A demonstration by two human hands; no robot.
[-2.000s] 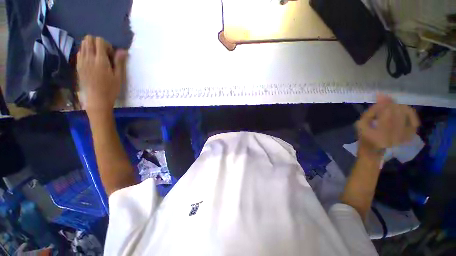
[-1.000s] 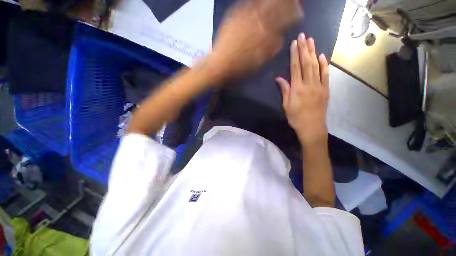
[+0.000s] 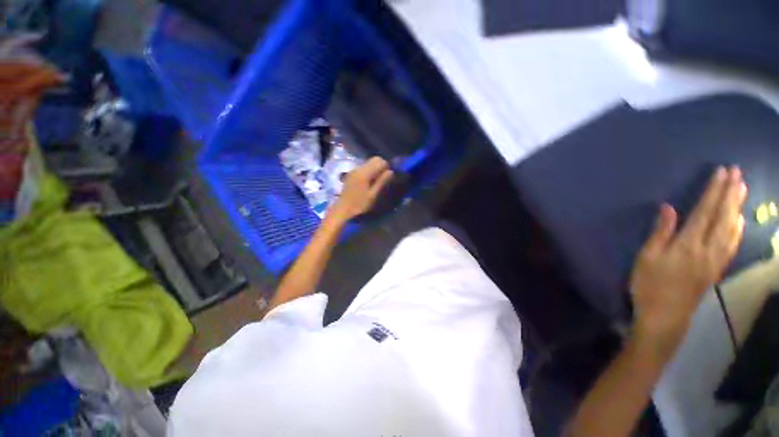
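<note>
A dark fabric panel [image 3: 598, 162] lies over the white table [image 3: 547, 94] at the right, its near part hanging past the table's front edge. My right hand [image 3: 692, 247] lies flat on the panel, fingers extended and thumb apart, gripping nothing. My left hand [image 3: 366, 186] is low, at the near rim of a blue crate [image 3: 273, 94], with its fingers curled. Whether it holds the rim or dark cloth beside it cannot be told. Crumpled pale pieces [image 3: 316, 162] and a dark piece [image 3: 376, 111] lie inside the crate.
More dark pieces [image 3: 551, 13] lie on the table at the top right. A dark flat piece [image 3: 752, 358] is at the lower right, beside the pale machine bed. Yellow-green cloth [image 3: 94, 282], a grey metal frame [image 3: 179, 247] and other clutter lie on the floor at the left.
The view has swung left towards the crates. My left hand has moved from above the dark panel down to the crate. My right hand is still flat on the panel.
</note>
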